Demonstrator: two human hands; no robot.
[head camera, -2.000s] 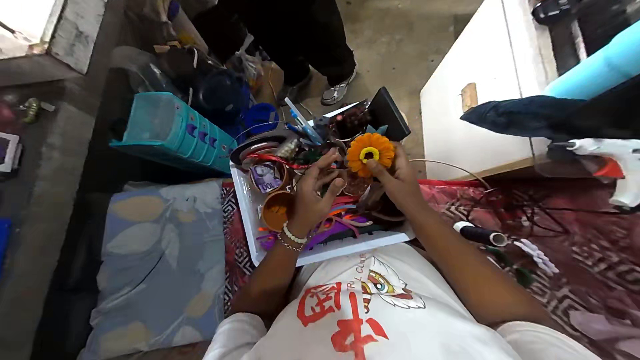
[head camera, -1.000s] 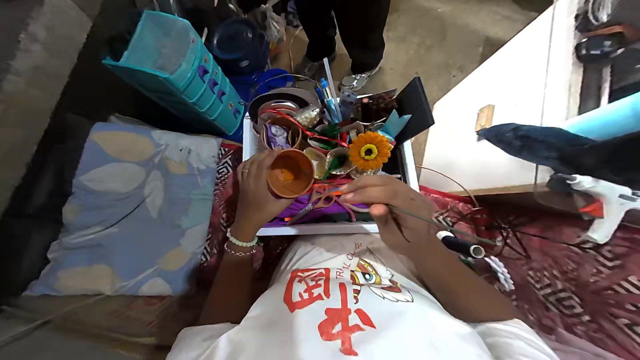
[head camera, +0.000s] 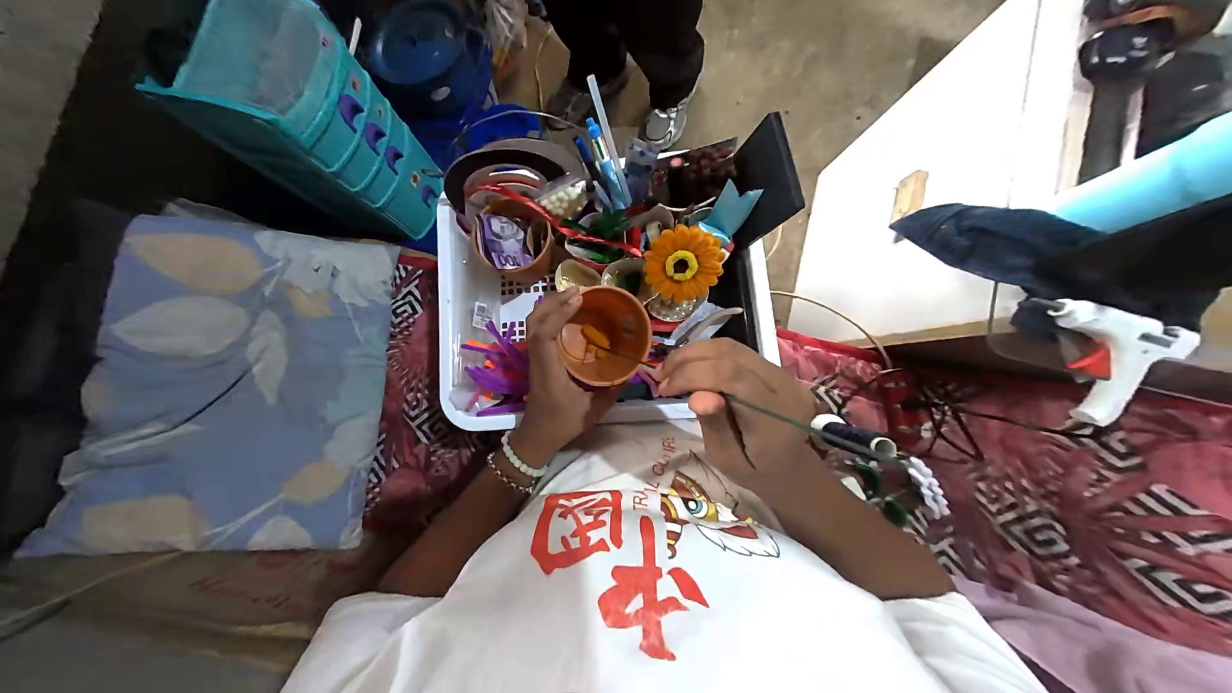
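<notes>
My left hand (head camera: 563, 380) holds a small terracotta-coloured pot (head camera: 630, 327), tilted so that orange pieces show inside it. My right hand (head camera: 736, 404) pinches a thin dark green stem or wire (head camera: 780, 417), whose far end reaches into the pot's mouth. Both hands are over the near edge of a white plastic basket (head camera: 457, 375). In the basket, an orange fabric-like flower (head camera: 683, 264) with a yellow ring at its centre stands just beyond my hands. Left of the pot lie purple pipe cleaners (head camera: 500, 366). Another brown pot (head camera: 515, 241) holds folded banknotes.
A teal drawer unit (head camera: 318, 125) stands at the upper left, above a patterned cushion (head camera: 231, 385). To the right are a white hot glue gun (head camera: 1121, 351), a spool of dark thread (head camera: 854, 436) and a white board (head camera: 905, 125). A person's legs (head camera: 635, 38) are beyond the basket.
The orange flower was between my hands two seconds ago and now stands in the basket. My left hand has taken hold of the pot. My right hand now holds the green stem.
</notes>
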